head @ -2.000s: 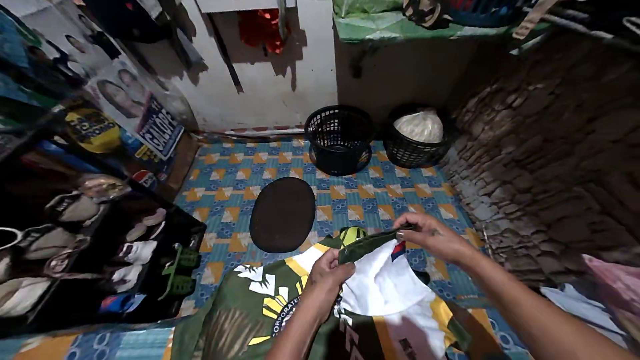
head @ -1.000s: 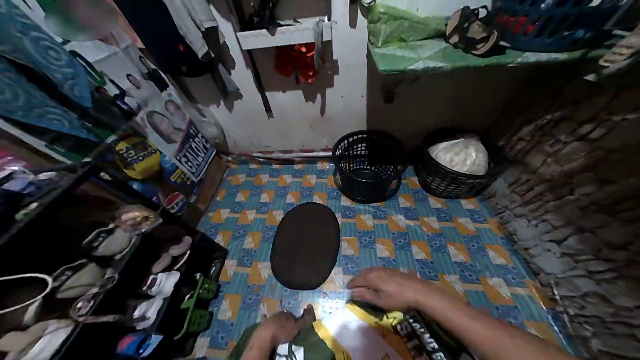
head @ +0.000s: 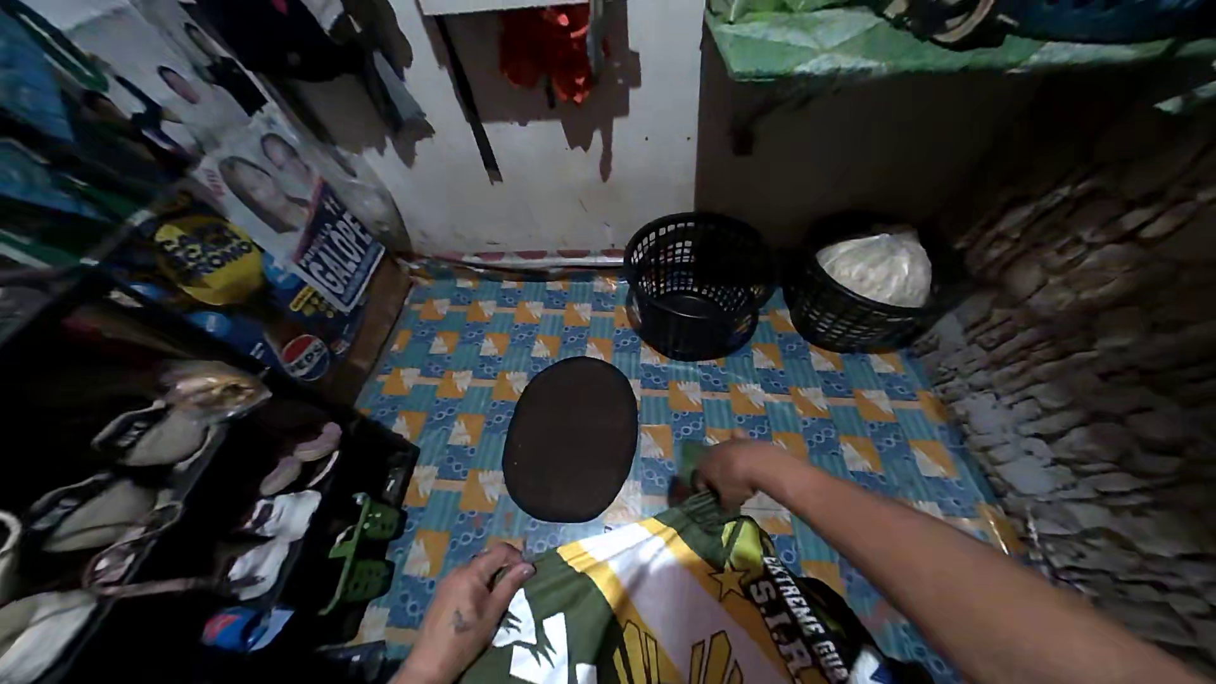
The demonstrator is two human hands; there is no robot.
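A green, white and yellow printed shirt [head: 636,598] is spread low in the view, its near part cut off by the frame's bottom edge. My left hand [head: 475,603] pinches the shirt's left edge between thumb and fingers. Farther right, my right hand [head: 730,470] grips a bunched green part at the shirt's far edge. Just beyond the cloth, a dark brown oval mat [head: 570,439] lies flat on the patterned floor covering [head: 456,380].
A black plastic basket [head: 698,285] stands by the wall, beside another basket [head: 807,309] holding a white plastic bag [head: 879,266]. Shoes fill a dark rack [head: 190,475] at left. A stone-patterned wall [head: 1102,380] is at right, below a green-covered shelf [head: 855,52].
Two seconds ago both hands were close together on the shirt's collar area; now they are apart on its edge. One second ago the right hand lay flatter over the cloth; now it grips a bunched part.
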